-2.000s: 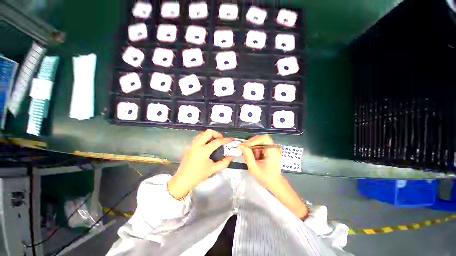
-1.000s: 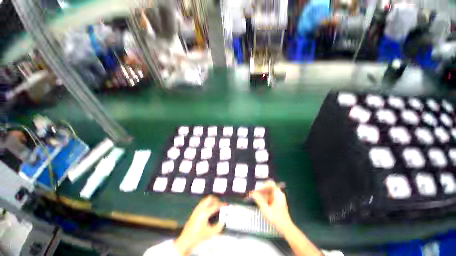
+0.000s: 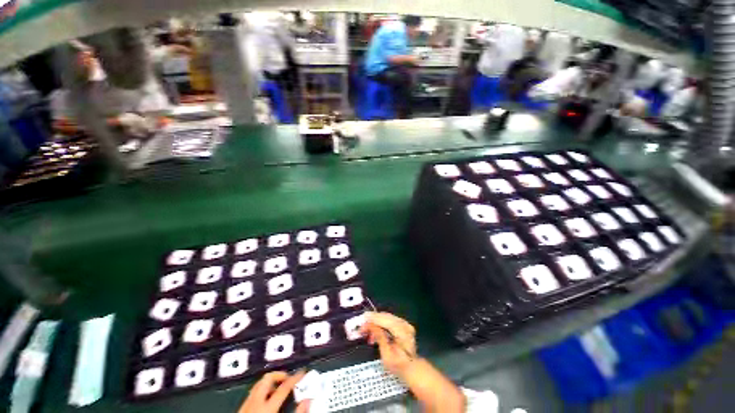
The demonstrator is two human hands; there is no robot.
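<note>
The black blister tray (image 3: pixel 266 300) holds rows of white housings with dark centre holes; one pocket towards its right side is empty. My left hand (image 3: pixel 272 393) is low in the picture, cut off by the bottom edge, with its fingers closed on a white housing (image 3: pixel 307 386). The dotted sheet (image 3: pixel 359 385) lies right beside it at the bench's front edge. My right hand (image 3: pixel 396 345) is at the tray's front right corner, beside a housing (image 3: pixel 355 326), with thin tweezers (image 3: pixel 371 306) pointing up from the fingers. The tweezer tip is too small to read.
Stacked black trays (image 3: pixel 451 266) with housings on top stand at right. Pale blank strips (image 3: pixel 92 360) and bundled teal strips (image 3: pixel 32 367) lie at left. A blue bin (image 3: pixel 564 379) is below right. A small device (image 3: pixel 318 133) stands at the back. People sit beyond the bench.
The view has swung to the right, so the tray and strips sit further left and more of the stacked trays shows. My right hand stays near the tray's front right corner.
</note>
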